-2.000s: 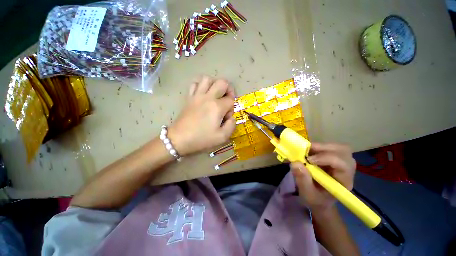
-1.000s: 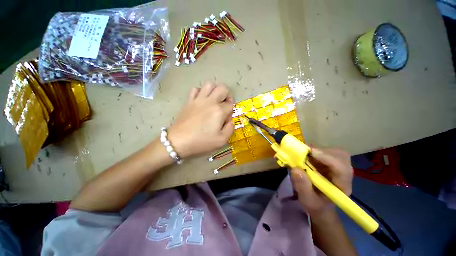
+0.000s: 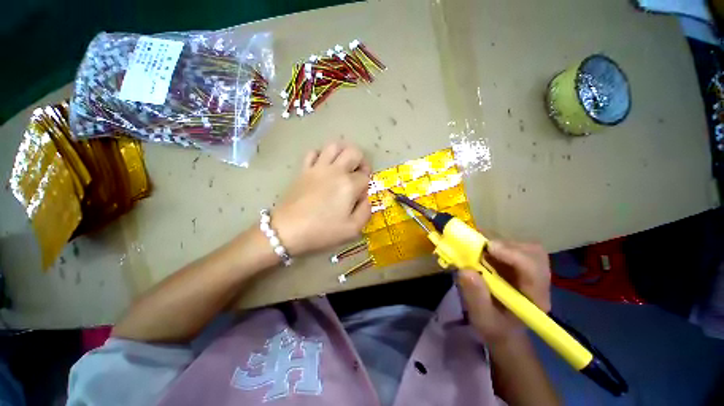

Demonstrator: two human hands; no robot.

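Note:
A glossy amber board panel (image 3: 425, 238) lies flat on the bench, with two short red and yellow leads (image 3: 350, 253) sticking out of its lower left edge, white plugs outward. My bare left hand (image 3: 329, 194) rests with curled fingers at the panel's upper left edge; its fingertips are partly hidden, so I cannot tell what they pinch. My right hand (image 3: 508, 289) holds the yellow soldering iron (image 3: 520, 309) like a pen. The iron's dark tip is at the panel's left part, close to my left fingers, with a thin metal feed tube beside it.
A clear bag of leads (image 3: 175, 91) lies at upper left, beside a stack of amber panels (image 3: 51, 190) at far left. A loose pile of leads (image 3: 329, 75) lies above my left hand. A round yellowish tin (image 3: 568, 99) stands at upper right. Clear tape (image 3: 460, 71) runs down the bench covering.
The camera view has shifted slightly, so the bag and lead pile sit lower and the tin lower and further left. My hands, iron and panel keep nearly the same arrangement.

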